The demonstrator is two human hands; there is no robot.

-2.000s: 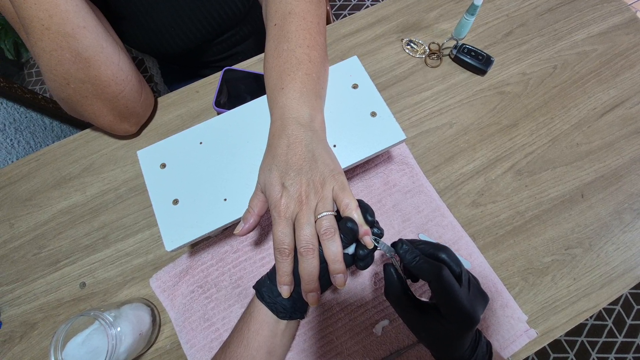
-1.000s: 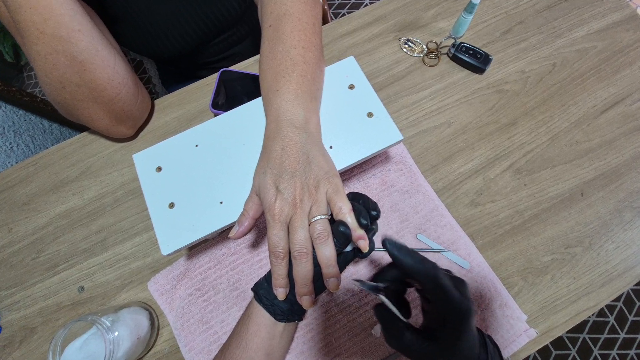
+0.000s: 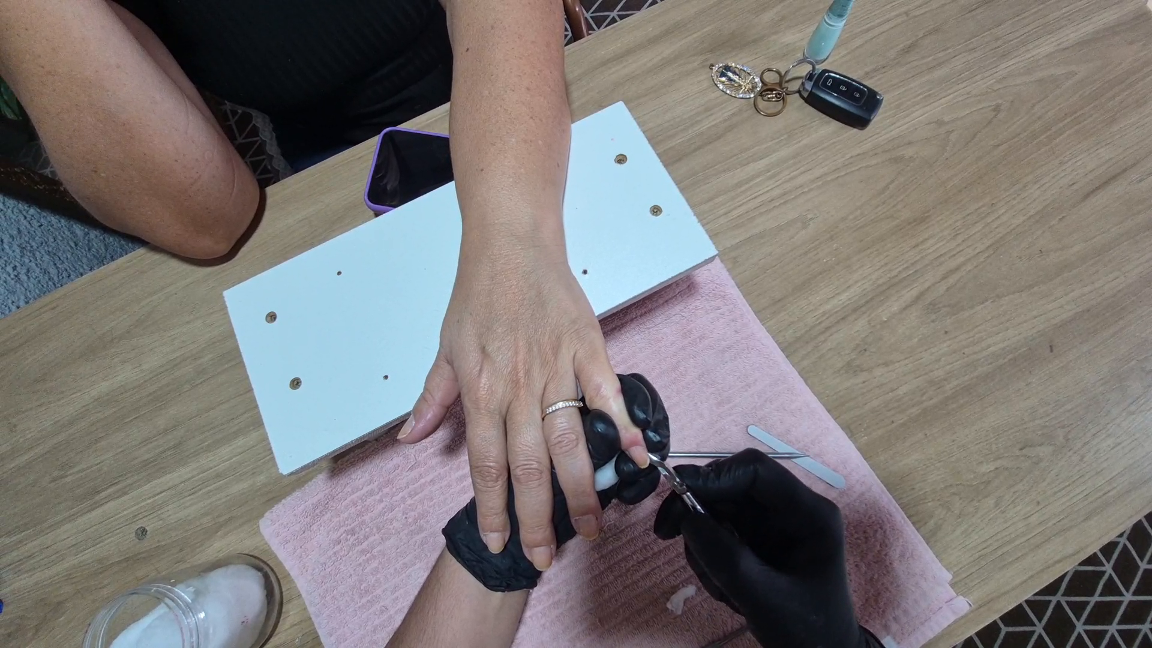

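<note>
My left hand [image 3: 630, 432], in a black glove, lies under another person's hand [image 3: 517, 360] and grips its little finger; a bit of white cotton [image 3: 607, 474] shows between my gloved fingers. In my right hand [image 3: 765, 531], also black-gloved, is a metal cuticle nipper [image 3: 677, 484], its tip at the little finger's nail. A thin metal rod-like tool [image 3: 720, 454] extends rightward from my left hand, over a pale nail file [image 3: 796, 456]. The other person wears a ring [image 3: 562, 407] on the ring finger.
A white board [image 3: 360, 306] supports the other person's forearm, with a pink towel [image 3: 765, 360] below. A jar of cotton [image 3: 193, 612] stands lower left. A purple-cased phone [image 3: 405, 171], car key fob [image 3: 841, 97] and pale green bottle [image 3: 829, 31] lie beyond. A white scrap [image 3: 681, 598] rests on the towel.
My right hand has brought the nipper back up to the little finger; one second ago it was lower, tilted away from the nail. The other person's hand stays in place.
</note>
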